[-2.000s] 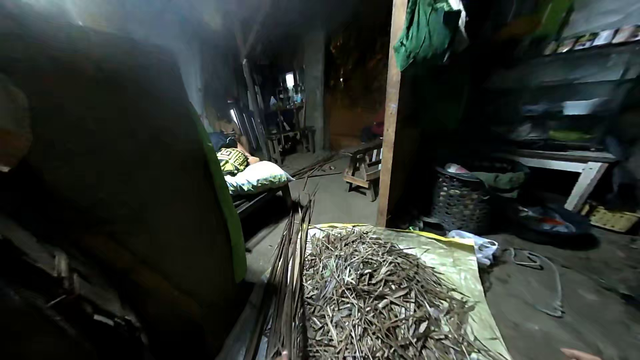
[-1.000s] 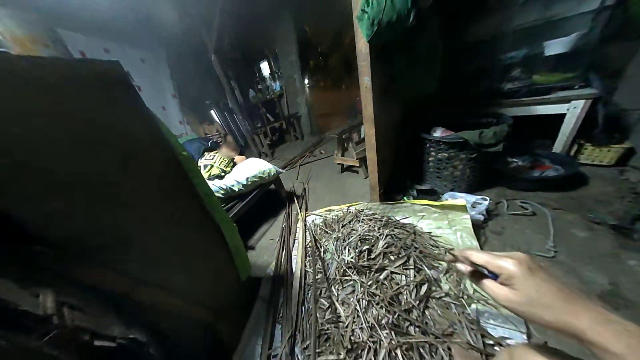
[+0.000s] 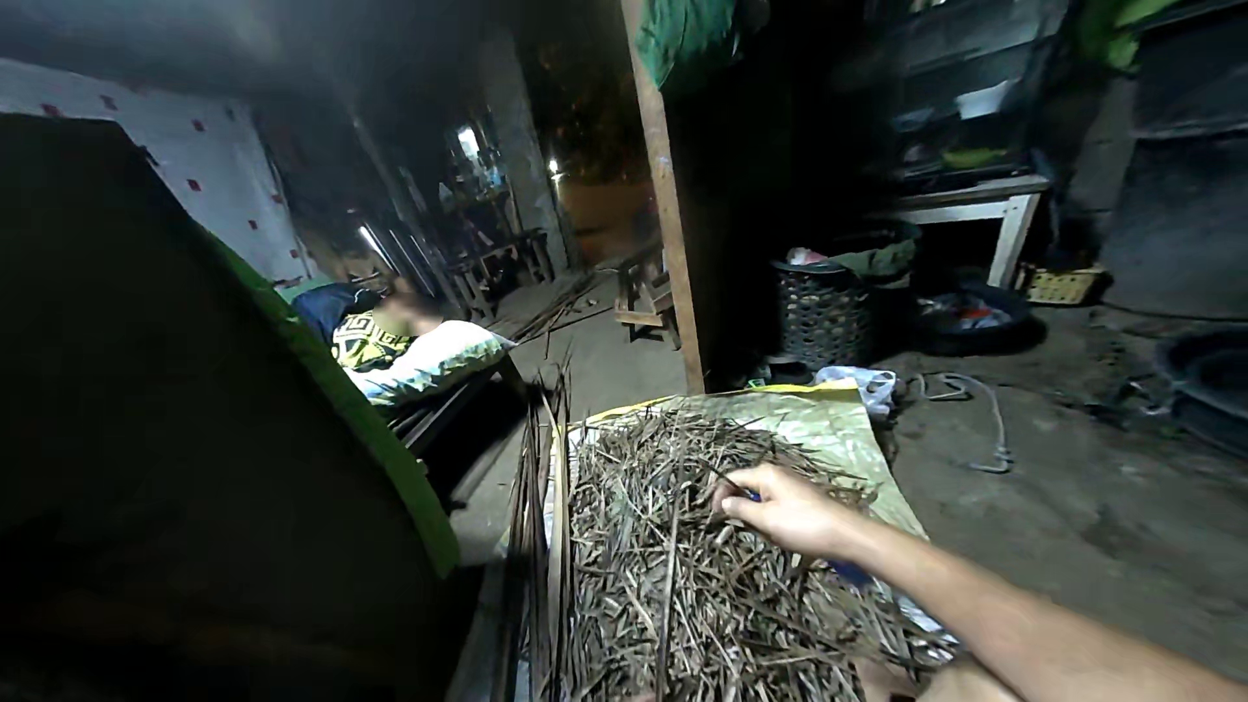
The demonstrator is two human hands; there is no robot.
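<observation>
My right hand (image 3: pixel 780 502) reaches in from the right and is closed on a thin dark tool with a blue part (image 3: pixel 749 495), perhaps a small knife. It hovers over a heap of short, dry, cut leaf strips (image 3: pixel 682 585) on a pale yellow-green sheet (image 3: pixel 814 414). One long dry strip (image 3: pixel 670 575) runs down the heap to the bottom edge. A small bit of skin at that edge may be my left hand (image 3: pixel 639 697); its fingers are hidden. Long dry fronds or stalks (image 3: pixel 536 546) lie along the heap's left side.
A person (image 3: pixel 375 327) lies by a pillow (image 3: pixel 439 361) on a low bed at the left. A dark panel with green edging (image 3: pixel 361 439) stands nearer. Beyond the sheet are a wooden post (image 3: pixel 673 214), a woven basket (image 3: pixel 824 312), a plastic bag (image 3: pixel 868 388) and a rope (image 3: pixel 994 419).
My right hand was out of view except for a fingertip at the lower right, then came in over the heap with the tool. It is now farther over the heap.
</observation>
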